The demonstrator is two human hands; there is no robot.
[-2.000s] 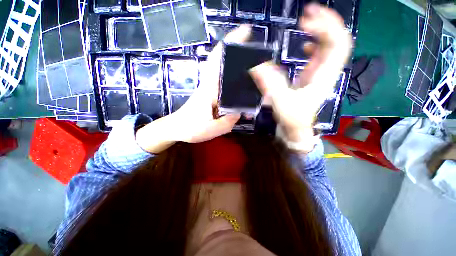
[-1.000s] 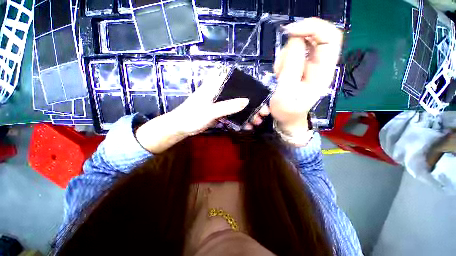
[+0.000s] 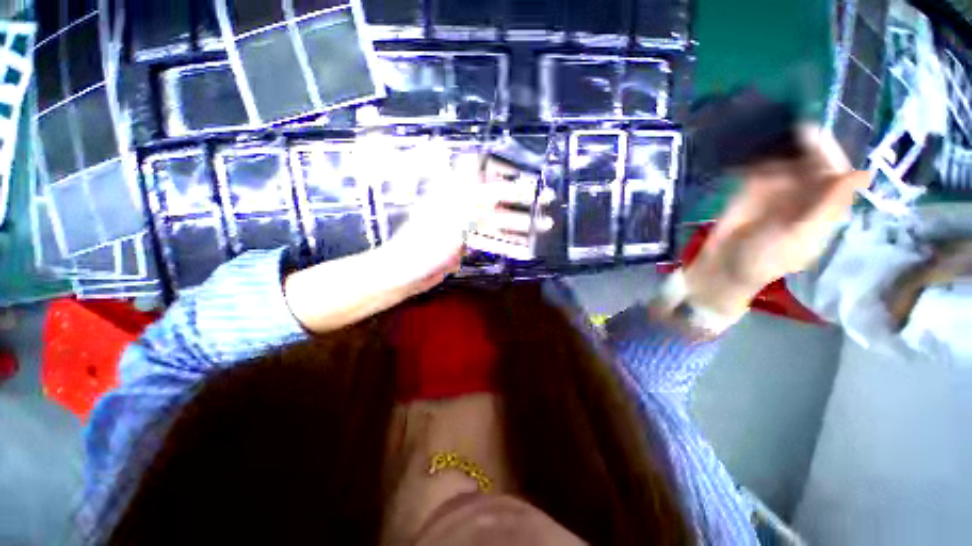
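Note:
My left hand (image 3: 453, 208) holds a thin rectangular part (image 3: 517, 197) upright over the black tray's near edge. The part looks clear or glossy, dark at its top, with fingers showing across it. My right hand (image 3: 783, 219) is blurred, off to the right of the tray, palm turned partly up. A dark blurred piece (image 3: 762, 133) lies against its fingertips; I cannot tell whether the fingers hold it or it lies on the mat. The black blister tray (image 3: 685, 149) has rows of shiny pockets with dark rectangles in them.
A die-cut sheet (image 3: 304, 64) lies over the tray's upper left. Spare sheets (image 3: 85, 160) and white lattice liner (image 3: 13, 80) are at the left. More sheets (image 3: 858, 64) and lattice (image 3: 906, 117) are at the right. A person's pale sleeve (image 3: 879, 272) shows at the right, a red stool (image 3: 85, 352) lower left.
My right hand has moved right, away from the part and past the tray. The part in my left hand has turned more upright and its face looks clear instead of black. The view has shifted.

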